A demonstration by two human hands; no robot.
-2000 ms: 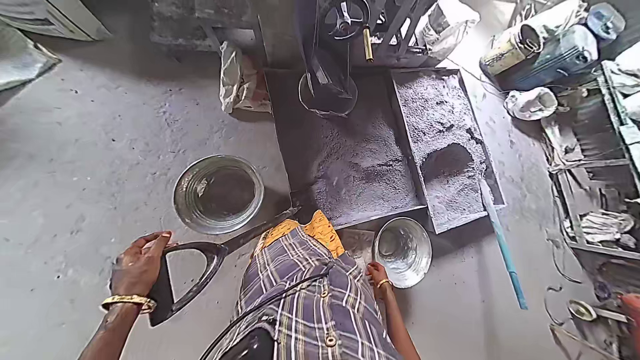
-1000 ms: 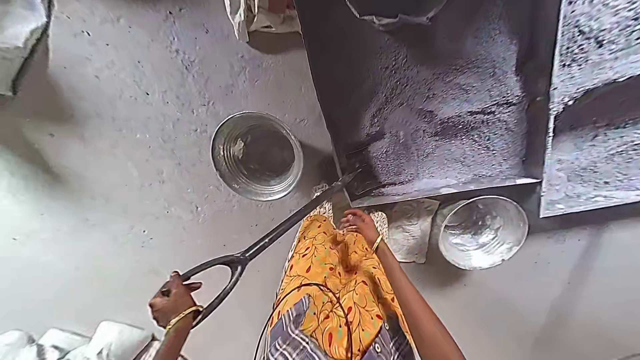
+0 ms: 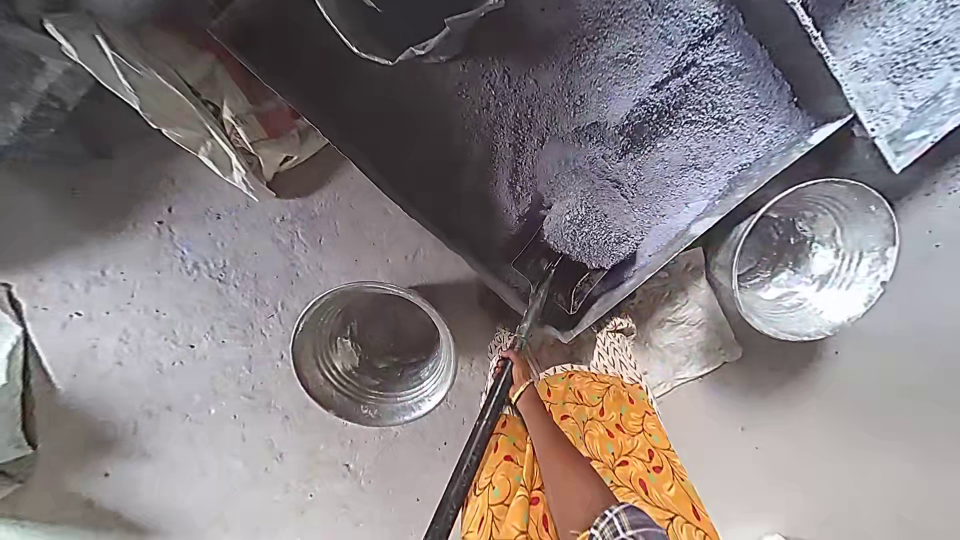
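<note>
My right hand (image 3: 516,369) grips the lower shaft of a shovel (image 3: 480,435), near its blade. The dark blade lies in the near corner of a large metal tray (image 3: 720,217), against a heap of grey granular powder (image 3: 600,202). The shaft runs down past the bottom edge of the view, and my left hand is out of view. Left of the shaft a round metal basin (image 3: 373,354) stands on the floor, with shadow inside. A second metal basin (image 3: 816,259) stands right of the tray's near corner, tilted or seen at a slant.
Crumpled sacks (image 3: 195,105) lie at the upper left beside the tray. A flattened sack (image 3: 686,330) is on the floor by the right basin. Another tray of grey granules (image 3: 900,75) is at the upper right. A dark-rimmed container (image 3: 405,30) sits over the big tray's far side.
My right hand, free of the shovel a second ago, now holds its shaft. The blade has moved into the powder at the tray's corner. My left hand has left the view, which has shifted.
</note>
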